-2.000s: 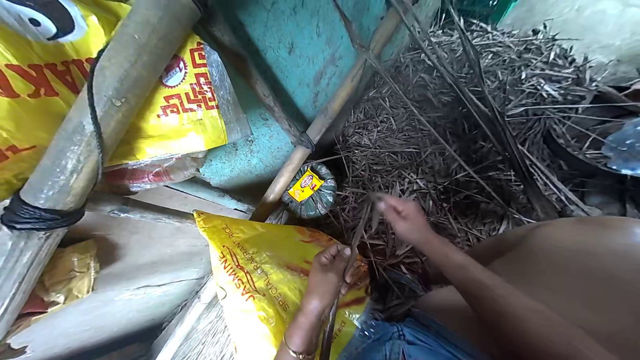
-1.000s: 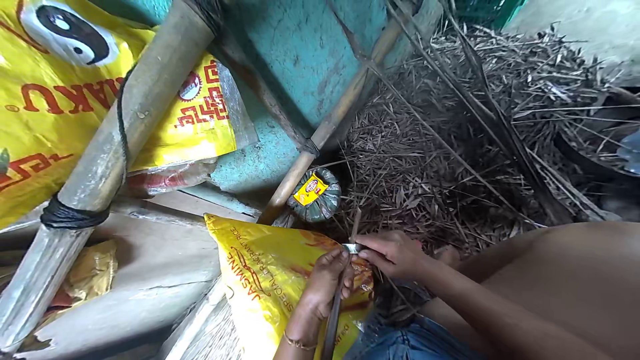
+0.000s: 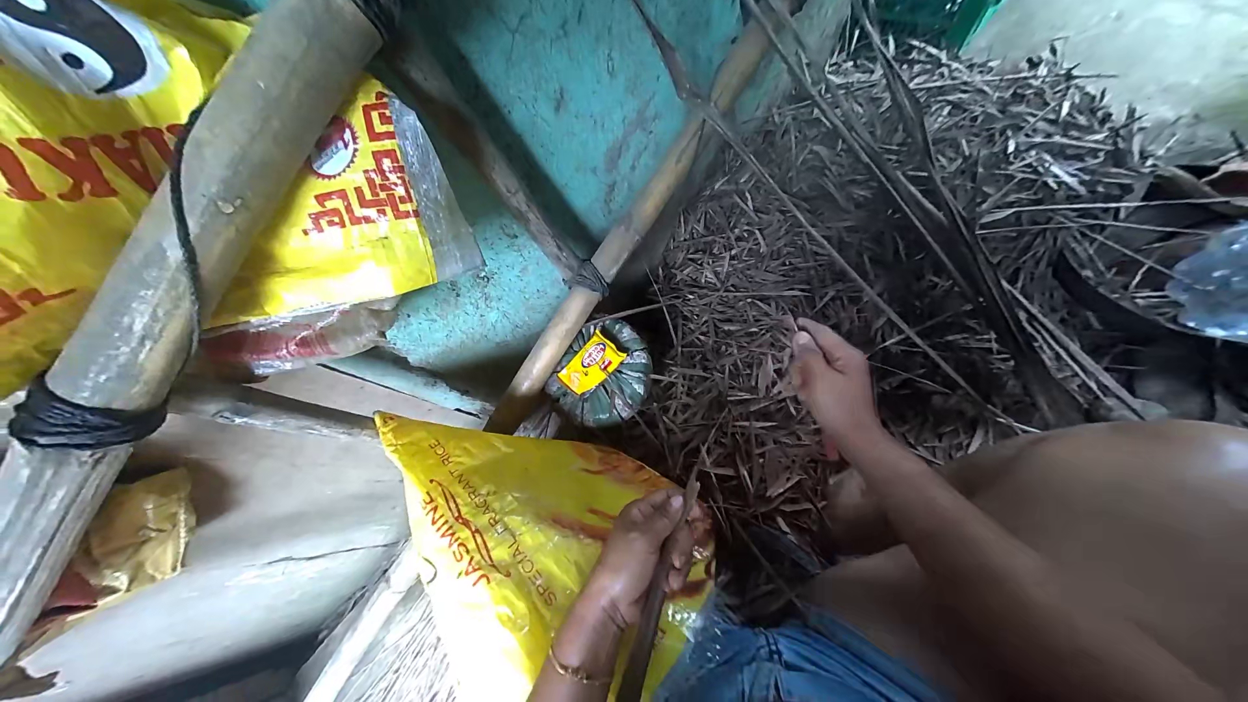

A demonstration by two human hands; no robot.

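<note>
My left hand (image 3: 655, 546) is closed around a long, thin brown strip (image 3: 645, 624), seemingly dried leaf or stalk, whose tip stands above the fingers. Beneath that hand and wrist lies a yellow printed plastic rice sack (image 3: 507, 546). My right hand (image 3: 829, 375) is raised to the right, over a heap of dry brown shreds (image 3: 741, 322), thumb and forefinger pinched together. A thin sliver seems to be at its fingertips, too blurred to settle. Just above the sack sits a round, dark green bundle (image 3: 627, 385) with a small yellow packet (image 3: 591, 361) on top.
A thick bamboo pole (image 3: 210, 210) bound with black cord (image 3: 83, 417) crosses the left side before another yellow sack (image 3: 322, 234). A thinner bamboo pole (image 3: 634, 229) leans along the teal wall (image 3: 585, 88). Long dry stalks (image 3: 936, 214) cross the heap. Clear plastic (image 3: 1214, 283) lies at the right edge.
One second ago my right hand was at the strip beside my left hand, with something pale between them. It has moved away to the right. My left hand still holds the strip.
</note>
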